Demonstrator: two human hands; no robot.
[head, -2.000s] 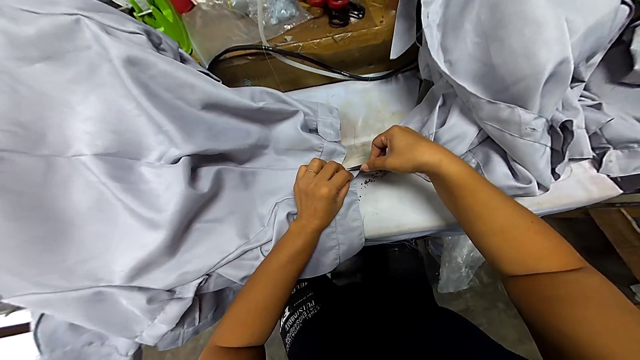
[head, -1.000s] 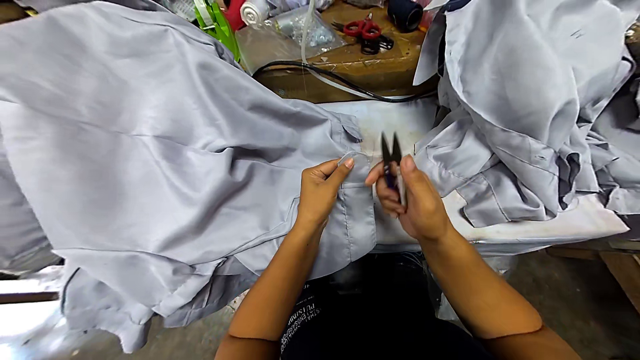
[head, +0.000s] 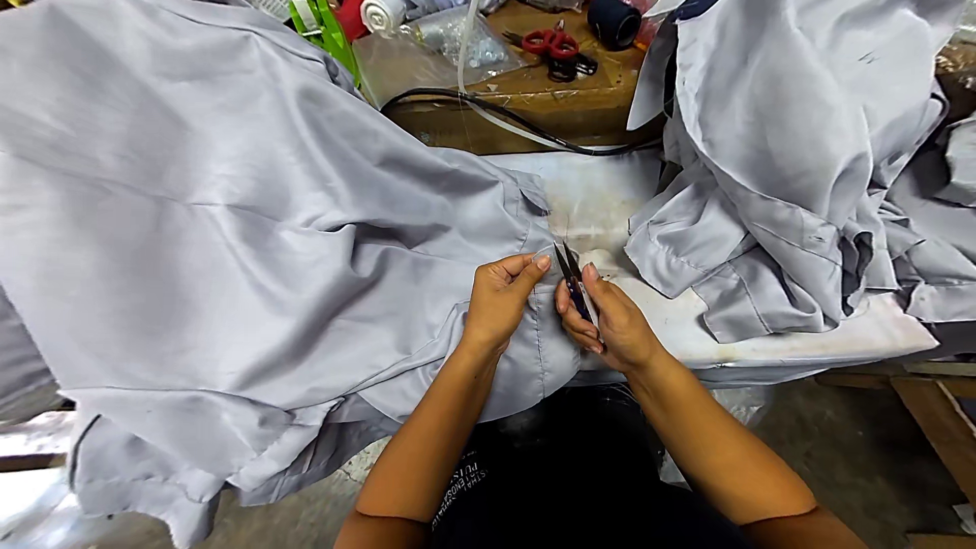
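A light grey garment spreads over the left and middle of the view, its stitched edge under my hands. My left hand pinches a small part of that garment's edge between thumb and forefinger. Thread snips with dark handles lie in my right hand, their blades apart and pointing away from me. The blade tips are just right of my left fingertips. Whether a thread lies between the blades cannot be told.
More grey garments are heaped at the right on the white work surface. Behind, a brown box carries red-handled scissors, a dark thread spool and a clear plastic bag. A black cable runs along its front.
Two seconds ago both hands were together low on the garment edge. The snips then came up in my right hand, and now their blades have moved closer to my left fingertips.
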